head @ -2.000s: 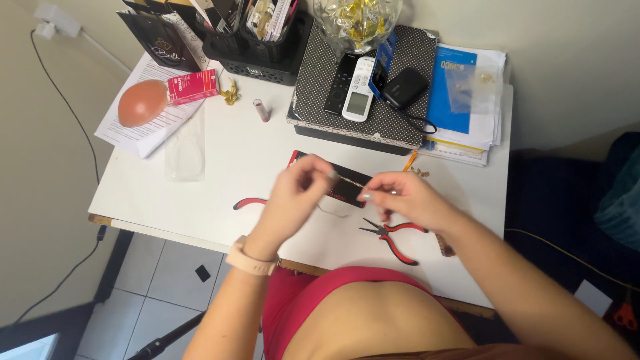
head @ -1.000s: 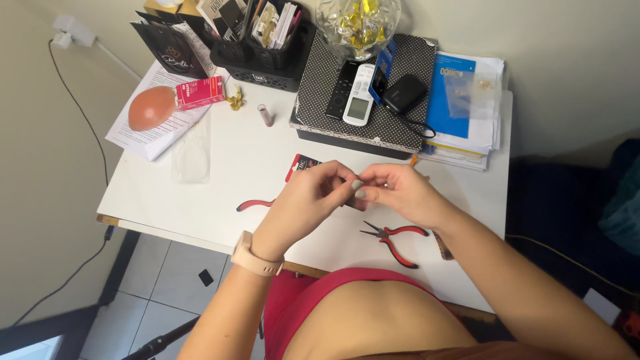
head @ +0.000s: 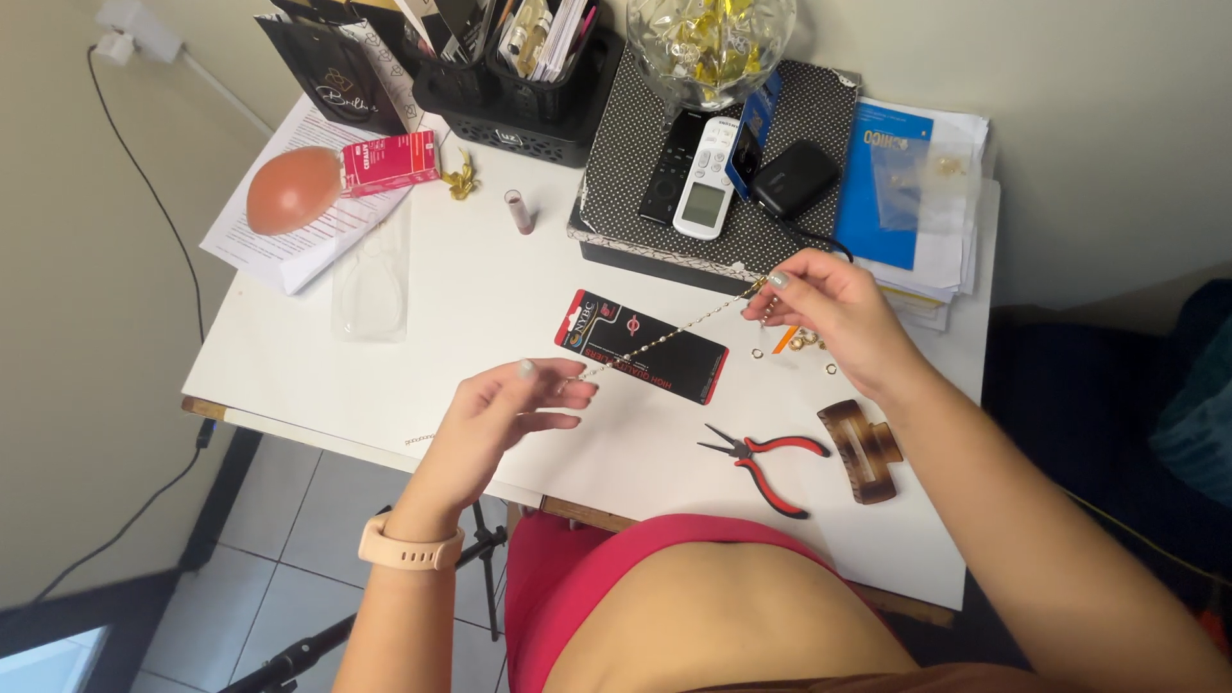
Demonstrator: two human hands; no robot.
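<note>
A thin beaded chain [head: 664,339] stretches at a slant between my two hands, above the table. Its lower end lies at the fingers of my left hand [head: 520,399], which hold it lightly. My right hand [head: 818,308] pinches the upper end between thumb and forefinger. Below the chain lies a black and red pliers packaging card [head: 674,371]. Red-handled long-nose pliers [head: 760,457] rest on the table with their jaws apart. Small gold-coloured rings and findings [head: 807,339] lie beneath my right hand. A short piece of chain [head: 420,440] is beside my left wrist.
A brown claw hair clip [head: 859,452] lies right of the pliers. Behind stands a dotted box [head: 616,207] bearing remotes and a glass bowl [head: 710,48]. A clear plastic tray [head: 371,289], a small tube [head: 519,212] and papers are at the left; more papers are stacked right.
My hands were close together and have moved apart, with the chain now stretched between them. The packaging card and short chain piece show more fully.
</note>
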